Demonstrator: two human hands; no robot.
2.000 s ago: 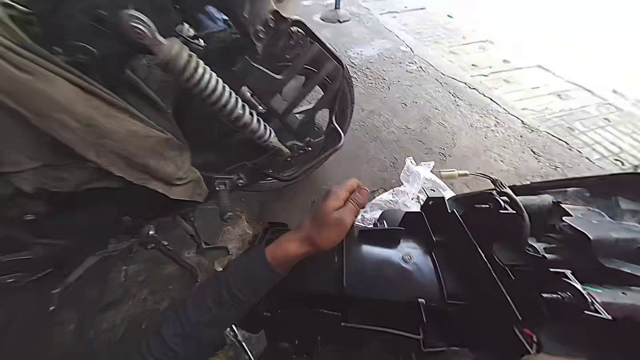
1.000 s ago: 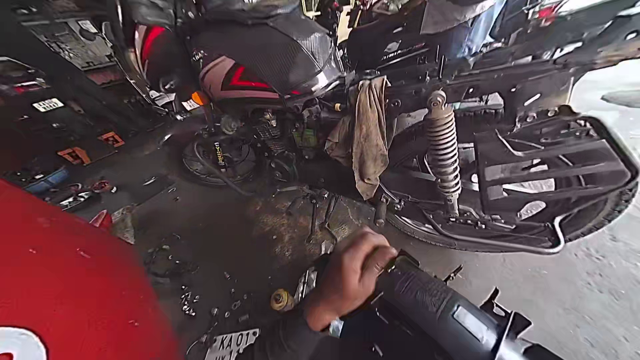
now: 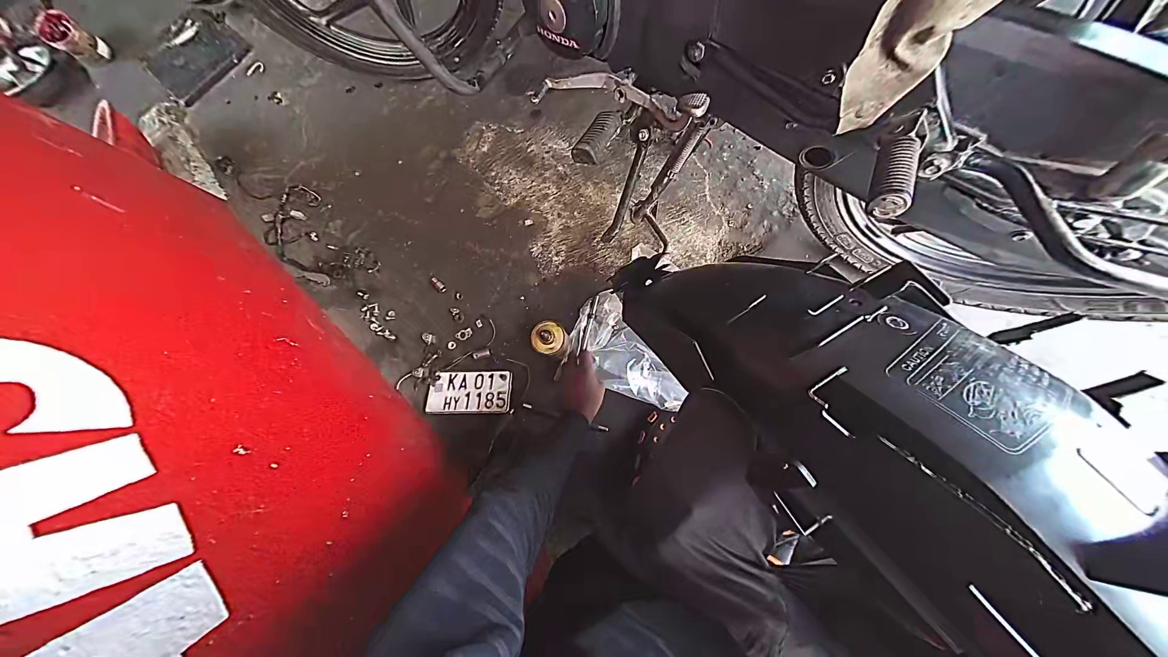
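Observation:
My left hand (image 3: 582, 388) reaches down by the lower left edge of a crumpled clear plastic bag (image 3: 639, 365), near a small round yellow object (image 3: 548, 338). Its fingers are blurred, and whether they grip anything cannot be told. A large black plastic motorcycle rear fender (image 3: 912, 392) with moulded caution markings lies across my lap at the right. My right hand is out of view. Left of my hand, a number plate (image 3: 470, 392) lies on the floor among loose wires and small hardware (image 3: 379, 319).
A red surface with white lettering (image 3: 228, 411) fills the left side. Ahead stands a motorcycle with its footpeg (image 3: 892, 178), rear tyre (image 3: 826, 214) and a hanging cloth (image 3: 890, 64). Metal pedal and lever parts (image 3: 639, 119) are near the stained concrete floor (image 3: 511, 192).
My left hand has left the black fender, where it was a second ago, and is now lower beside the plastic bag. The view has swung down and left.

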